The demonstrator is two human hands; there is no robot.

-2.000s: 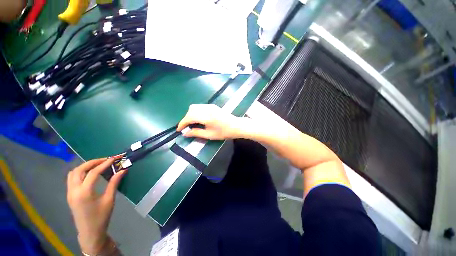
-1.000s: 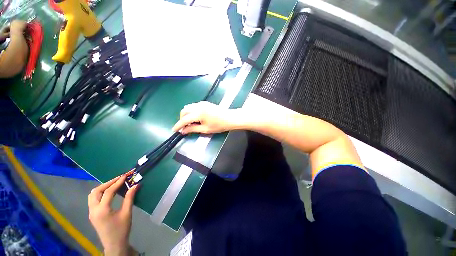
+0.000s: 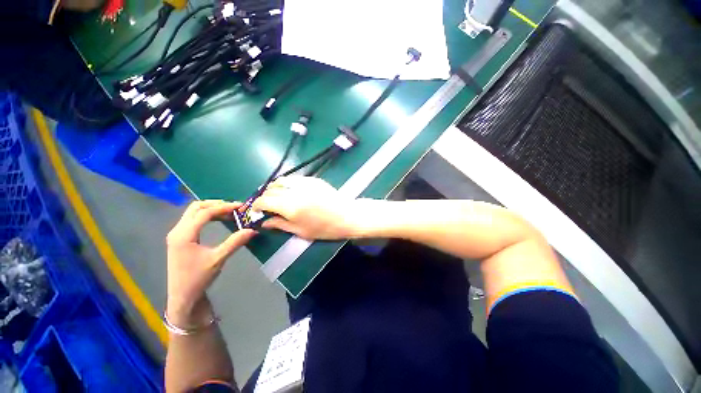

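Observation:
A black cable harness [image 3: 376,102] lies across the green bench, its branches running from my hands to small connectors further up. My left hand [image 3: 201,242] pinches the connector [image 3: 247,219] at the near end, over the bench's left edge. Thin coloured wires show at that connector. My right hand [image 3: 303,209] is on the harness right beside it, fingertips close to the left hand's; the fingers hide part of the cables. The steel ruler [image 3: 400,142] lies along the bench edge, partly under my right forearm.
A tangled pile of black harnesses [image 3: 204,65] with white labels lies at the upper left. A large white paper sheet [image 3: 361,34] lies at the top. The mesh-belt machine [image 3: 584,146] stands at the right. Blue bins [image 3: 84,330] stand at lower left. Red wires [image 3: 113,9] show at the top edge.
My right hand has moved down along the harness to the left hand. Connector branches now show spread above it. The view has shifted, and the other person's hand has mostly left it.

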